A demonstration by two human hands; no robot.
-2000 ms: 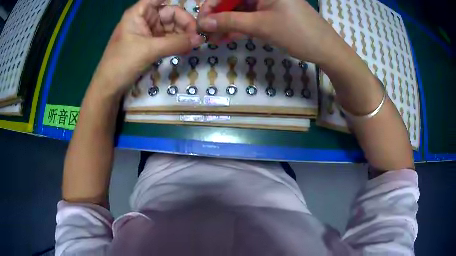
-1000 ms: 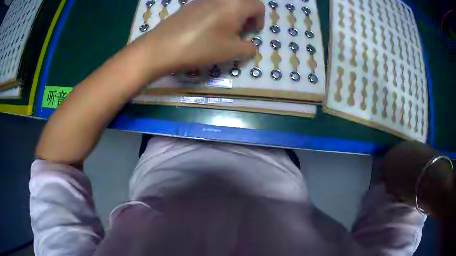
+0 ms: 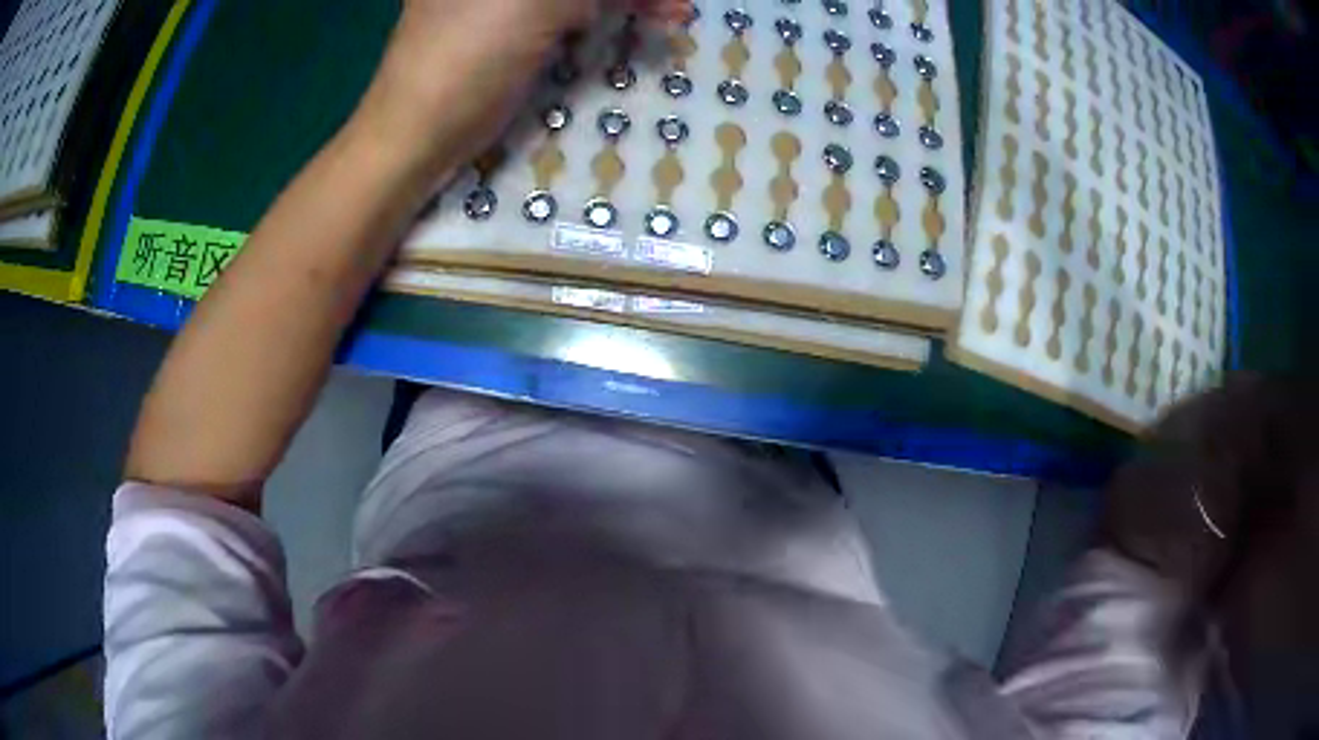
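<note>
A white foam tray on tan board (image 3: 810, 282) lies in front of me, with rows of small silver speaker units (image 3: 661, 221) in its tan slots. A few slots near the middle of its front rows show bare tan. My left hand (image 3: 499, 51) is over the tray's upper left part, cut off by the top edge. Its fingertips are by the units there, and I cannot tell if they hold one. My right arm is raised at the right edge, dark and blurred, with a bangle (image 3: 1209, 512) at the wrist; the hand cannot be made out.
A lower tray (image 3: 810, 341) shows beneath the working tray. A second white tray (image 3: 1107, 188) with tan slots stands at right. Side trays (image 3: 51, 101) are at far left beyond yellow tape. A green label (image 3: 174, 257) is at near left, and blue tape (image 3: 694, 412) edges the bench.
My hands were together over the tray with a red tool, now out of sight. My right arm went to the right edge. My left hand has since moved up and left, uncovering the front rows.
</note>
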